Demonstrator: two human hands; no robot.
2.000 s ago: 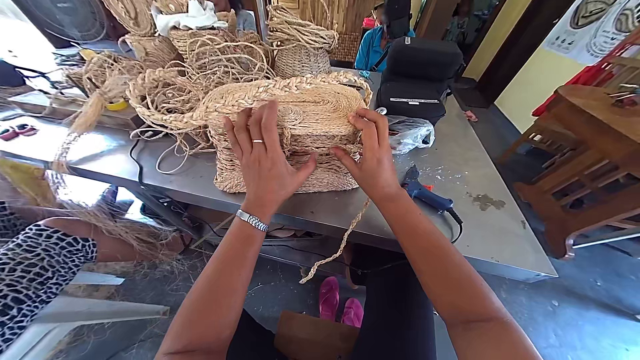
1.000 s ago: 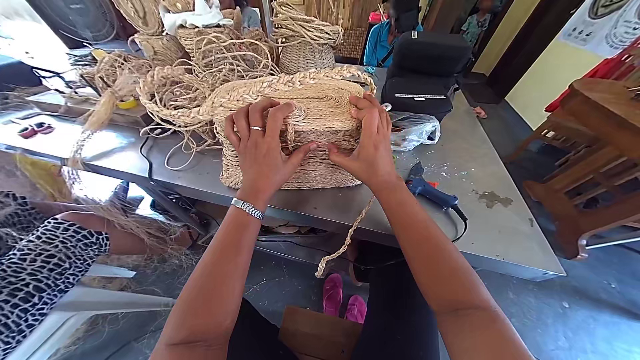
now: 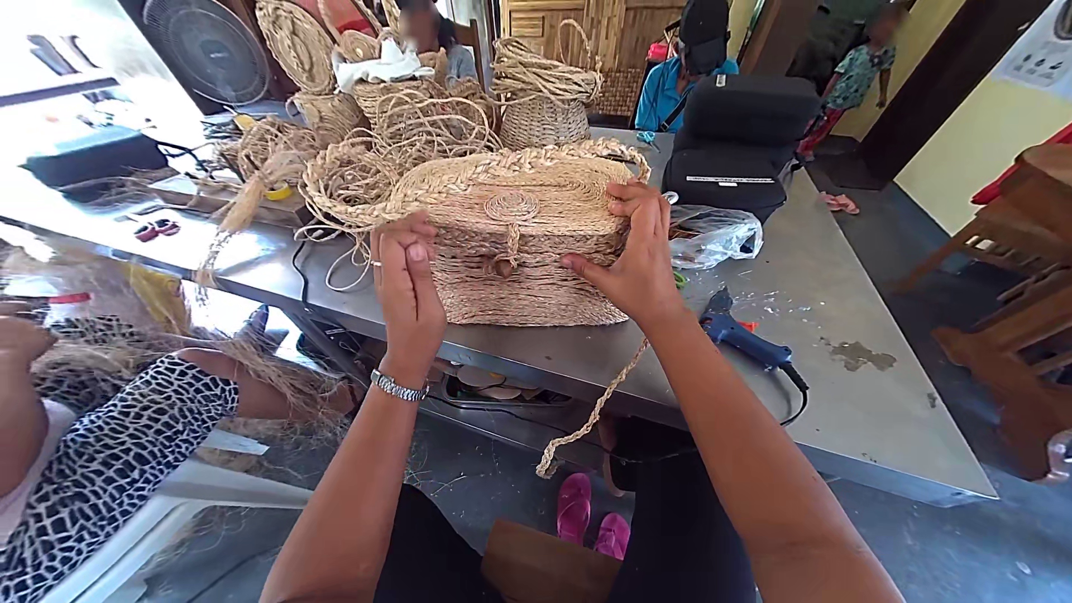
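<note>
A woven natural-fibre bag [image 3: 536, 289] stands at the front edge of the metal table, with its lid down. On its front a coiled fibre disc [image 3: 511, 206] has a short loop hanging from it around a small brown button [image 3: 502, 267]. A thick braided handle [image 3: 502, 163] lies over the top. My left hand [image 3: 408, 280] holds the bag's left side. My right hand [image 3: 632, 255] grips the right side, thumb on the front and fingers at the lid's edge. Below the right hand a thin braided cord [image 3: 596, 410] hangs over the table edge.
Right of the bag on the metal table [image 3: 804, 402] lie a blue glue gun [image 3: 749, 339] with its cord, a clear plastic bag [image 3: 716, 239] and a black case [image 3: 737, 151]. Behind are loose fibre cords [image 3: 427, 126] and a woven basket [image 3: 544, 117]. A person sits at the left; others are behind.
My left hand has moved from the bag's front to its left side, uncovering the coiled disc, loop and button. The right hand stays at the right side.
</note>
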